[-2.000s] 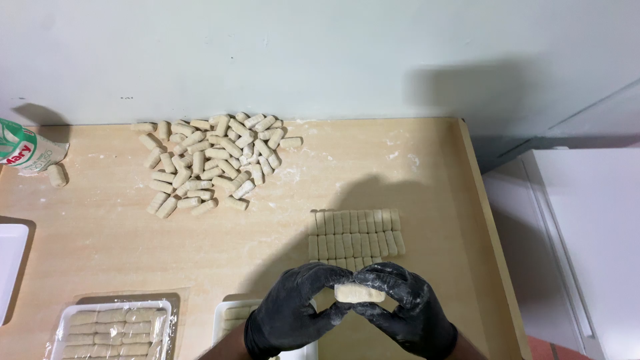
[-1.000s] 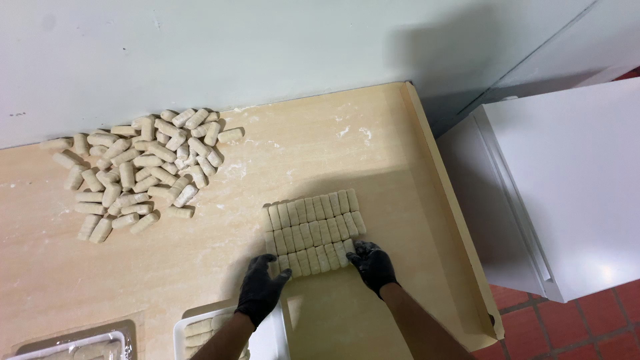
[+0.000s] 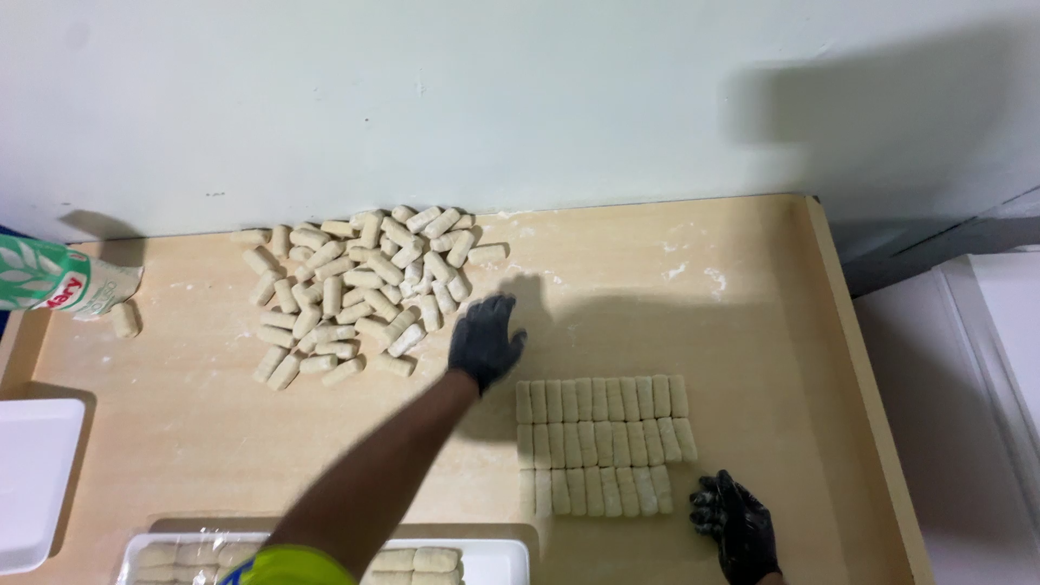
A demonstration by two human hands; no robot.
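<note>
My left hand (image 3: 487, 341), in a black glove, reaches over the wooden board beside the right edge of a loose heap of short dough rolls (image 3: 357, 284); its fingers are apart and it holds nothing that I can see. My right hand (image 3: 734, 520), also gloved in black and dusted with flour, rests at the lower right with its fingers curled. Whether something is inside it cannot be told. Between the hands lies a block of dough rolls (image 3: 605, 443) set side by side in three rows, the nearest row shorter on the right.
A flour bag (image 3: 61, 276) lies at the far left with a single roll (image 3: 125, 320) beside it. An empty white tray (image 3: 36, 479) is at the left edge. White trays (image 3: 508, 561) of rolls stand along the near side. A raised wooden rim (image 3: 861, 366) borders the right; a wall rises behind.
Both hands have left the sides of the block of rolls: the left has moved up toward the heap, the right away to the right. The roll held two seconds ago is no longer seen between them.
</note>
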